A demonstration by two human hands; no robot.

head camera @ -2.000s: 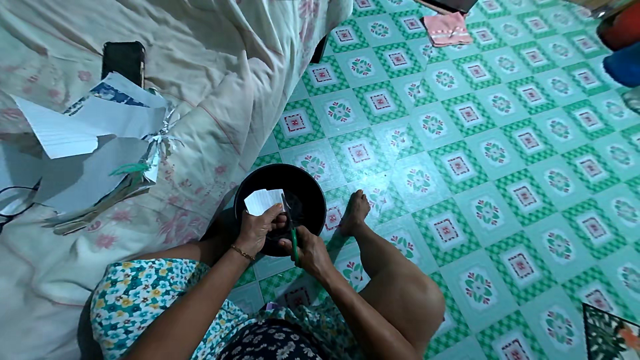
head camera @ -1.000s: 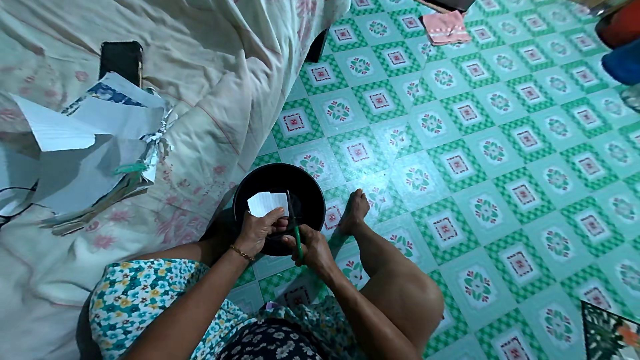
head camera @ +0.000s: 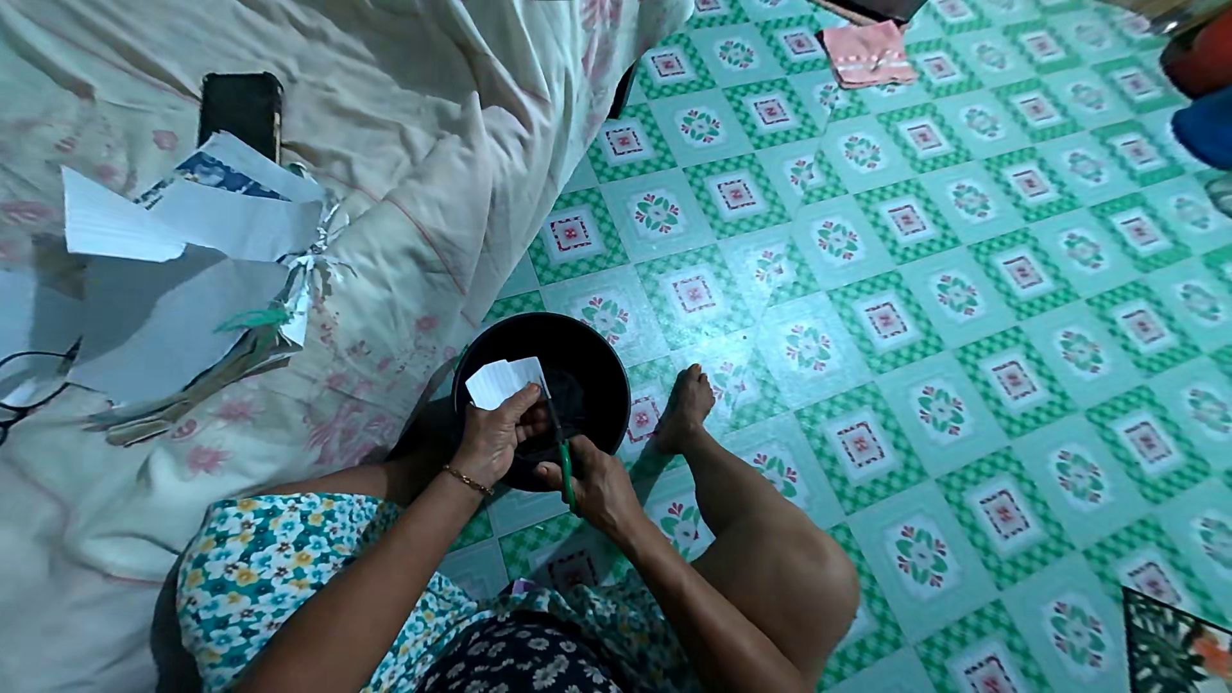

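My left hand [head camera: 499,435] pinches a small piece of white paper [head camera: 502,382] over a round black bucket [head camera: 621,399] that stands on the floor between my legs. Green-handled scissors [head camera: 566,472] are in my right hand [head camera: 599,481], their blades pointing up along the right edge of the paper. Whether the blades touch the paper is hard to tell. Both hands are above the near part of the bucket, close together. The inside of the bucket is dark, and what lies in it cannot be made out.
On the bed [head camera: 414,173] to the left lie a black phone [head camera: 241,111], white paper sheets [head camera: 173,318] on a stack, and eyeglasses [head camera: 38,380]. A pink cloth [head camera: 868,55] lies on the tiled-pattern floor at the back. My bare foot [head camera: 688,404] is right of the bucket.
The scissors' blades, seen upright beside the paper a second ago, now lean to the left against its right side. The hands have otherwise stayed over the bucket.
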